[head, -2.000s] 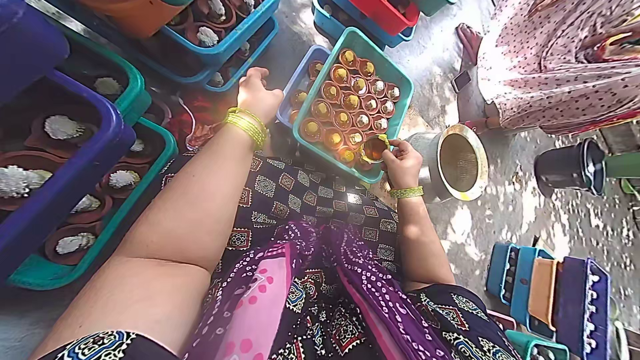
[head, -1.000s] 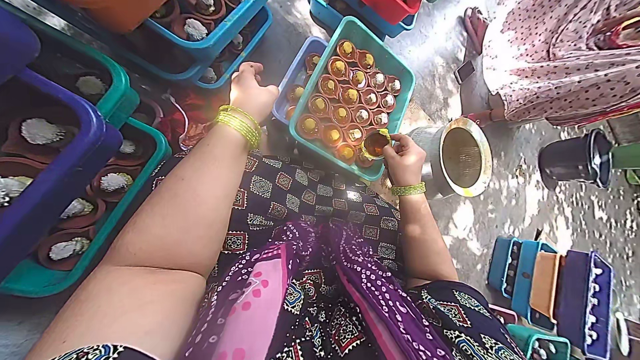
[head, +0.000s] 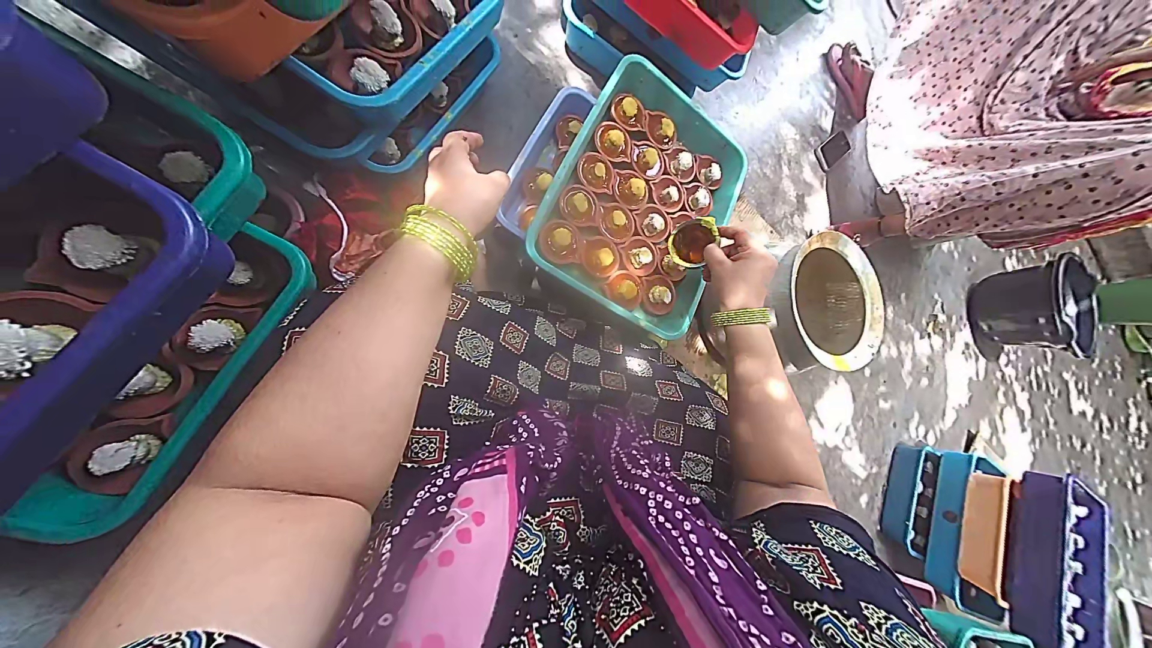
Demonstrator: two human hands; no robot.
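Observation:
Ahead of my lap stands a teal plastic crate (head: 738,184) holding rows of small clay cups (head: 617,220), some with yellow tops and some with whitish ones. My right hand (head: 740,265) grips a small cup (head: 694,242) with a yellow rim and dark orange-brown inside, over the crate's right side. My left hand (head: 466,180) is raised to the left of a lavender-blue crate (head: 580,97), its fingers apart and nothing seen in them. That crate lies partly under the teal one and also holds cups.
A metal pot (head: 875,297) stands right of my right hand. Stacked blue crates (head: 423,85) and a purple crate (head: 193,234) with white-topped clay cups are at left. A person in a dotted garment (head: 999,117) is at upper right, near a black bucket (head: 1030,310).
My right hand still holds the cup over the crate's right side. The left hand's fingers have shifted slightly; nothing else has plainly changed.

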